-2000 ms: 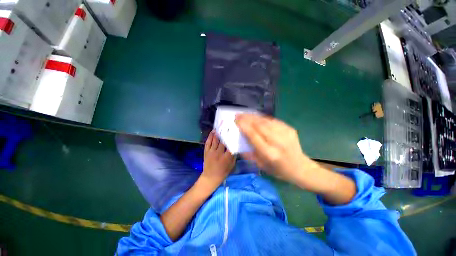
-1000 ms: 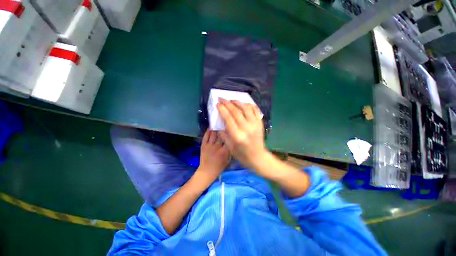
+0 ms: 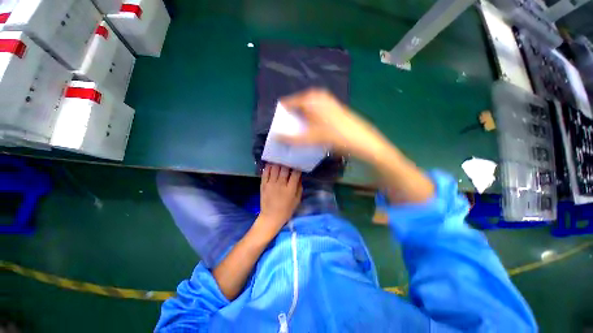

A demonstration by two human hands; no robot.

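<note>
A white product carton (image 3: 289, 146) lies tilted over the near part of the black poly mailer (image 3: 302, 71) on the green bench. I cannot tell whether any of the carton is inside the bag. My right hand (image 3: 318, 120), blurred, is on the carton's upper right side with thumb and fingers spread around it. My left hand (image 3: 280, 190) lies at the bench's front edge, its fingertips at the carton's near edge and the bag's mouth; what lies under the fingertips is hidden.
A stack of product cartons (image 3: 97, 123) with red bands stands at the left. A metal upright (image 3: 426, 29) rises at the back right. Clear plastic trays (image 3: 525, 153), a white paper scrap (image 3: 480, 172) and a small brown piece (image 3: 486, 120) are at the right.
The carton has turned and sits tilted. My right hand has moved from its top to its upper right side. My left hand stays at the bag's near edge, its fingers now flatter.
</note>
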